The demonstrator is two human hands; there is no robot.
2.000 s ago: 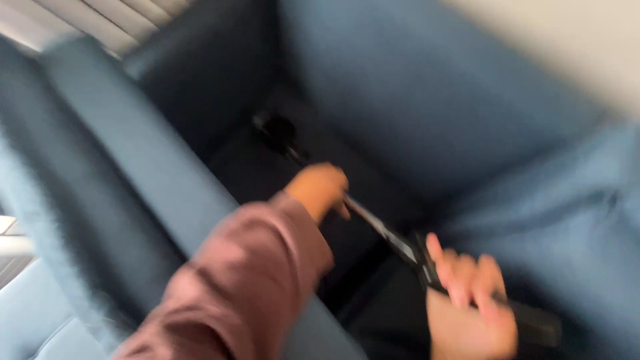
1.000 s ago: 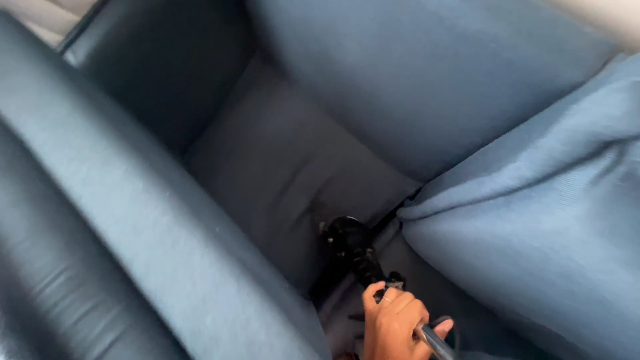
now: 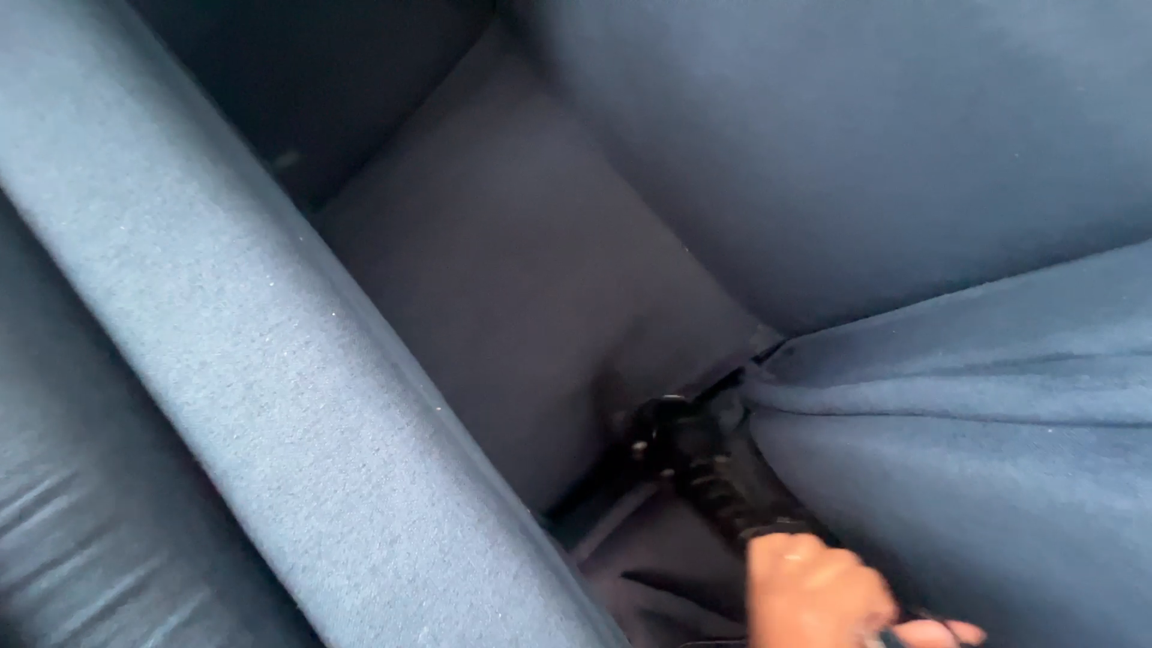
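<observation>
My left hand (image 3: 814, 585), at the lower right, is closed around the shaft just behind the black head (image 3: 693, 450) of a long-handled tool, which looks like a vacuum wand. The head is blurred and lies at the gap between the dark seat fabric (image 3: 540, 234) and the bunched blue fabric, near the inner corner of the sofa. A thumb shows at the bottom edge, beside the shaft. The rest of the shaft is cut off by the frame. My right hand is out of view.
A padded blue upholstered edge (image 3: 297, 333) runs diagonally along the left. A blue backrest (image 3: 864, 144) rises at the upper right, and a creased blue cushion or cover (image 3: 972, 423) bulges at the right. Dark side upholstery (image 3: 315, 72) closes off the top left.
Two seconds ago both hands were on the tool and its head lay farther up inside the sofa. The head has come back toward the lower right, and my right hand has left the view.
</observation>
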